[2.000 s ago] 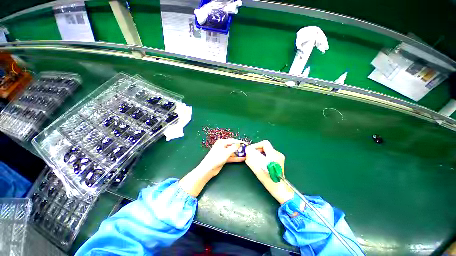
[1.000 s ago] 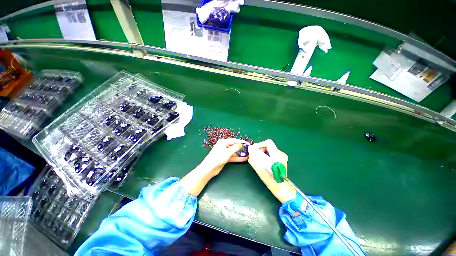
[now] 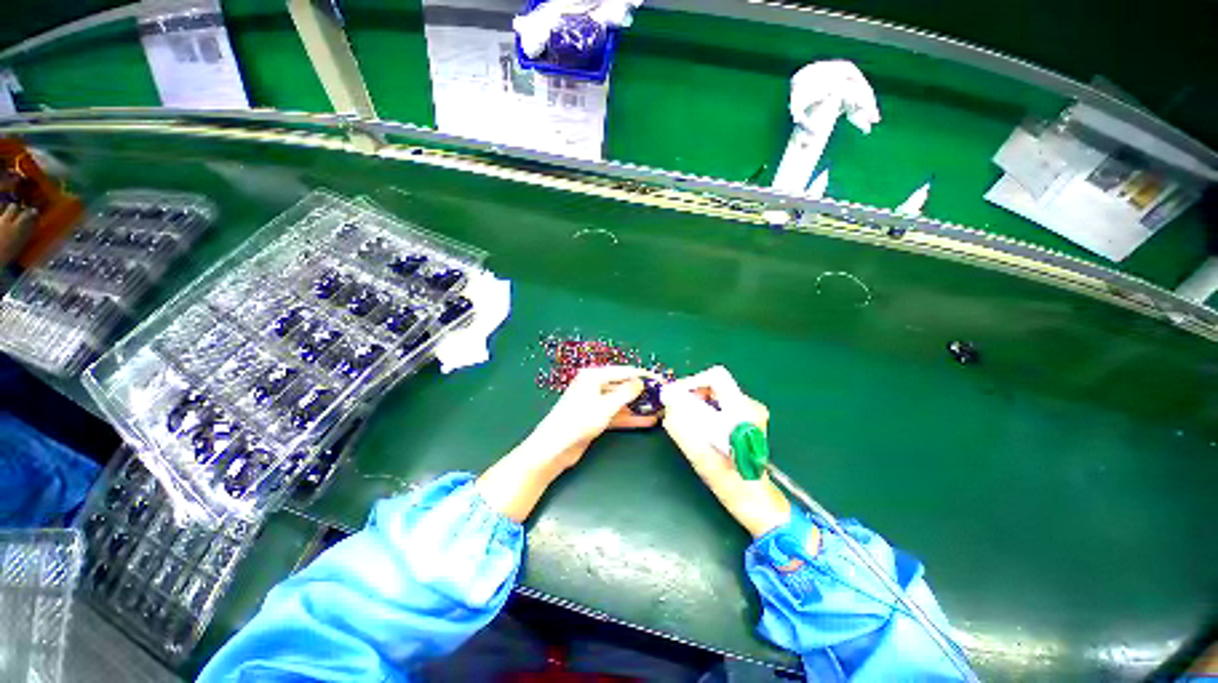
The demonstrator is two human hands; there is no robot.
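Note:
My left hand [image 3: 592,408] holds a small dark glossy unit [image 3: 649,396] in its fingertips. My right hand [image 3: 713,426] is closed round a hose-fed tool with a green end fitting [image 3: 749,451]; its tip is hidden by the fingers at the unit. A pale hose [image 3: 855,550] runs from the fitting over my right sleeve. A loose pile of tiny red and dark parts [image 3: 574,358] lies just behind my left hand. Another black unit [image 3: 963,352] lies on the green bench at right.
Clear blister trays of black units [image 3: 287,350] are stacked at left, with a crumpled white wipe [image 3: 477,324] beside them. A metal rail [image 3: 641,191] crosses behind. A blue bin [image 3: 566,62] and white-wrapped holder [image 3: 809,130] stand beyond it. A person's hand [image 3: 14,230] shows at far left.
The loose black unit has shifted left across the view along with the bench surface marks. The green fitting has moved slightly right. A person's hand has appeared by the orange fixture.

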